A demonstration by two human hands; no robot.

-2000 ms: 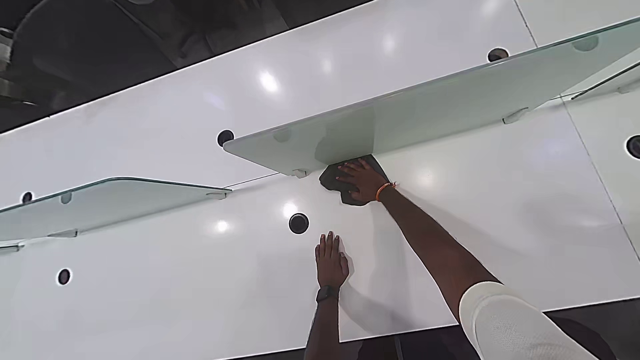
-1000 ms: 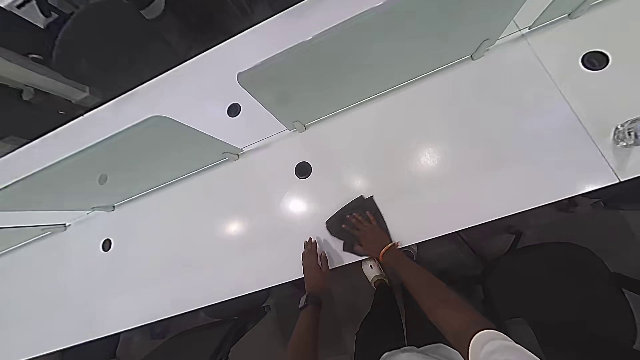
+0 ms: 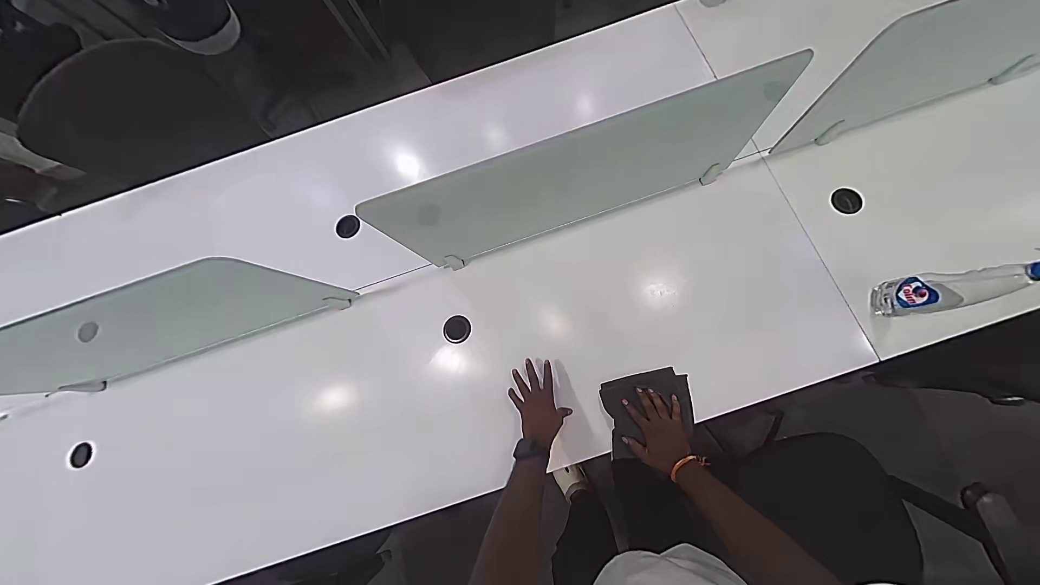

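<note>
My right hand [image 3: 656,426] lies spread on a dark folded cloth [image 3: 642,386] at the near edge of a long white desk [image 3: 366,455]. Part of the cloth reaches the desk's edge. To its left, my left hand [image 3: 539,406] rests palm down on the bare desktop, fingers apart, with nothing in it. A dark watch is on the left wrist and an orange band on the right one.
Frosted glass dividers [image 3: 585,171] [image 3: 179,325] stand along the desk's middle. Round black cable grommets [image 3: 457,329] [image 3: 847,201] sit in the top. A clear plastic bottle [image 3: 967,289] lies on its side at the right. Dark chairs [image 3: 829,504] are near the front edge.
From beside the glass divider, my right hand and the cloth have come back to the near edge. My left hand's fingers have spread. The view has shifted considerably.
</note>
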